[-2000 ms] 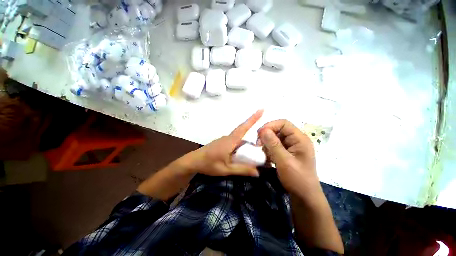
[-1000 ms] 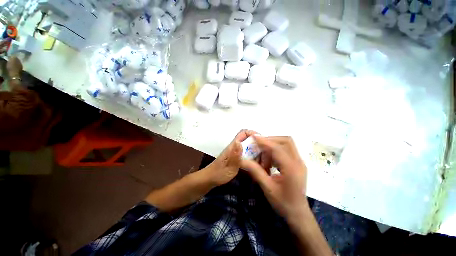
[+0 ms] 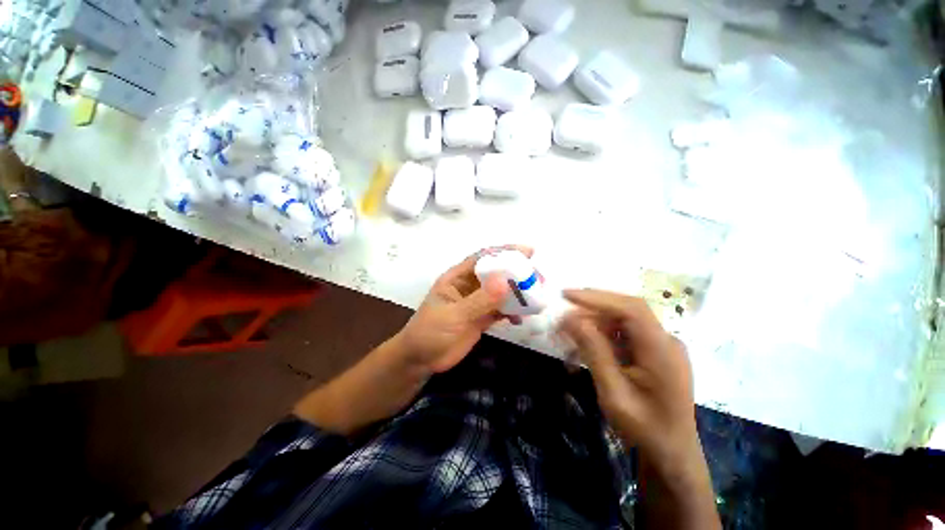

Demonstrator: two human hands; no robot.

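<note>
My left hand [image 3: 456, 316] holds a white rounded case [image 3: 503, 273] over the table's front edge. A blue strip and a short dark mark show on the case. My right hand [image 3: 632, 357] is just right of the case, apart from it. Its fingertips are blurred, with something pale and see-through by them, possibly film; I cannot tell if they pinch it. Bare white cases [image 3: 467, 127] lie in a loose cluster on the table [image 3: 414, 254] beyond my hands.
A clear bag of blue-marked cases [image 3: 249, 171] lies at left, with more bagged cases behind. A yellow strip [image 3: 375, 190] lies beside it. White strips [image 3: 702, 43] are at right rear, a dotted patch [image 3: 676, 294] at right. An orange stool [image 3: 212, 311] and part of a person [image 3: 52, 264] are left.
My right hand has moved right, away from the case. My left hand now holds the case turned, with its blue strip and dark mark showing. The view has shifted slightly.
</note>
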